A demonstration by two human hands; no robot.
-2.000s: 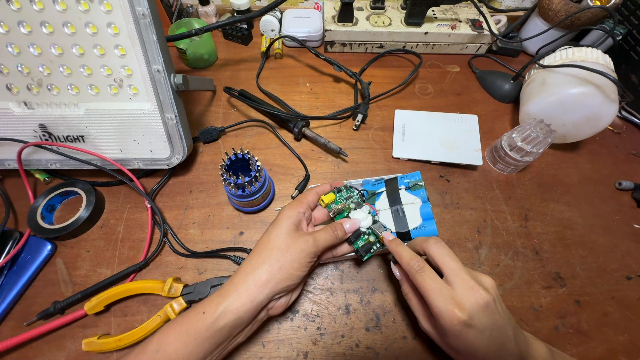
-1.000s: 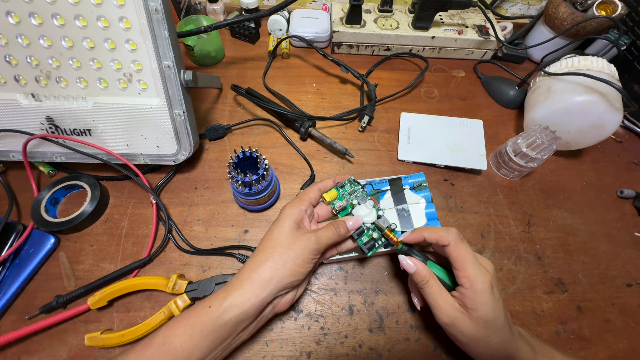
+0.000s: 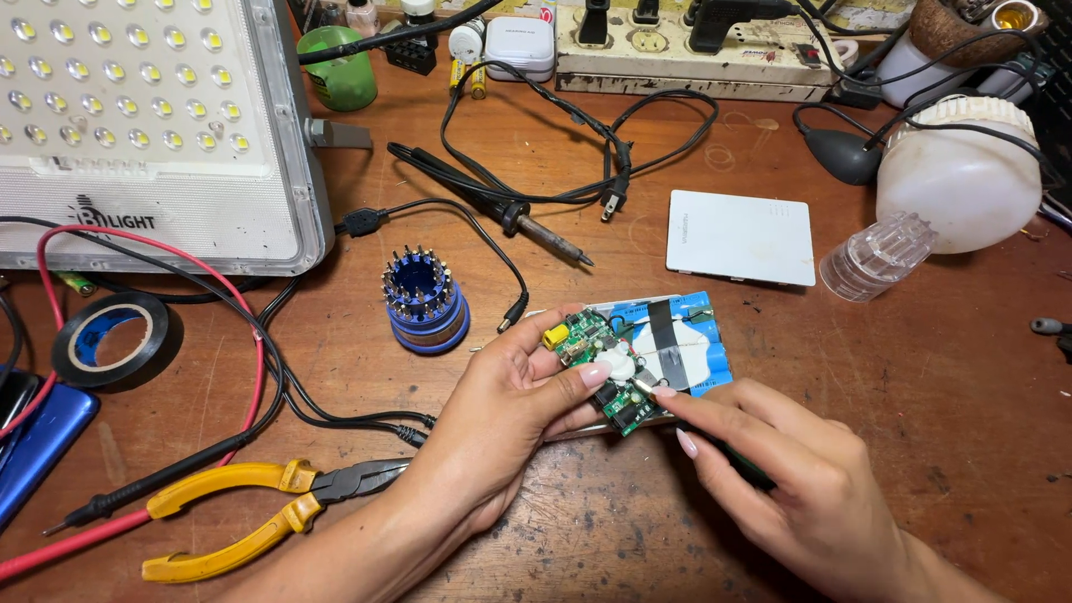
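My left hand [image 3: 511, 394] grips a green circuit board [image 3: 578, 347] by its left side, the thumb over a white blob on it. Behind and to the right of the board lies a blue battery pack [image 3: 712, 335] with black tape across it, in a white casing that shows only at its edges. My right hand [image 3: 779, 461] holds a dark green-handled tool [image 3: 737, 459], mostly hidden under the fingers, its thin tip at the board's lower right part. The tool's kind cannot be told.
A soldering iron [image 3: 544, 239], a blue bit holder [image 3: 427, 314] and a white cover [image 3: 741, 239] lie beyond my hands. Yellow-handled pliers [image 3: 243, 502], black tape [image 3: 117, 339] and test leads [image 3: 117, 494] are at left. An LED floodlight [image 3: 151, 201] stands upper left, a white bulb [image 3: 955, 180] upper right.
Two seconds ago no tool showed in my right hand; one second ago it held the green-handled tool at the board. Now the fingers sit lower over the tool and hide more of it.
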